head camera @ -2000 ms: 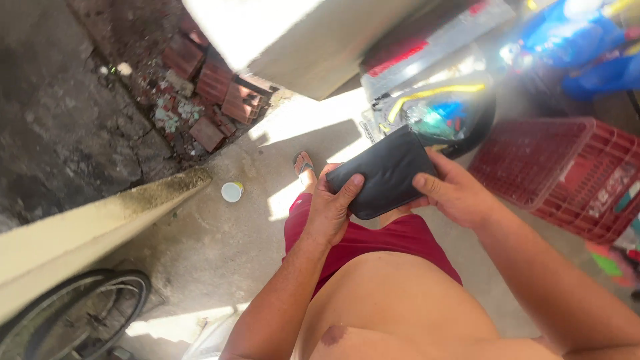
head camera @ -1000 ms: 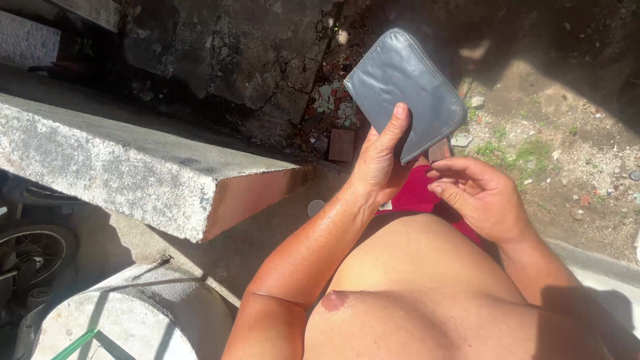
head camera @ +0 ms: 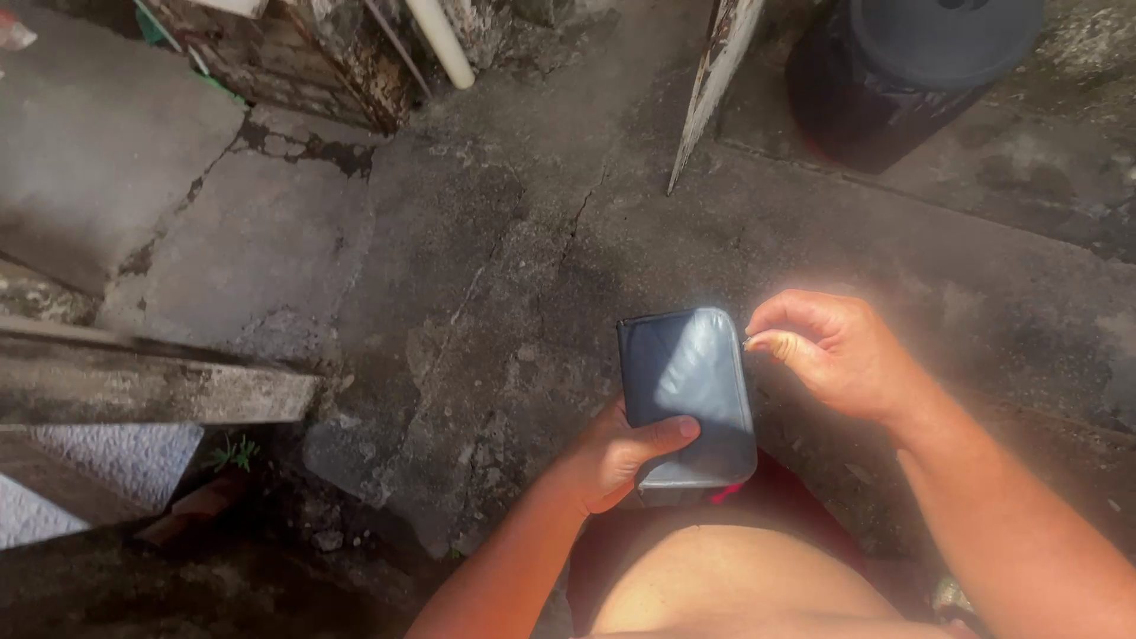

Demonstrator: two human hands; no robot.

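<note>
A dark zippered case (head camera: 688, 395) with rounded corners, seemingly leather or similar, lies in my left hand (head camera: 626, 457). My left thumb presses on its face, and the fingers are hidden beneath it. Sunlight falls across the upper part of the case. At its right edge, my right hand (head camera: 821, 351) pinches thumb and forefinger together on a small thing, apparently the zipper pull, too small to make out surely. The case looks closed.
Cracked concrete ground (head camera: 497, 266) spreads below. A dark lidded barrel (head camera: 905, 80) stands at the upper right, near a weathered board edge (head camera: 714, 89). A white pipe (head camera: 439, 40) is at the top. A low concrete wall (head camera: 177, 386) juts in from the left.
My right hand, loose below the case a second ago, is now pinching at its right edge. The case stays in my left hand. The view has swung to another part of the yard.
</note>
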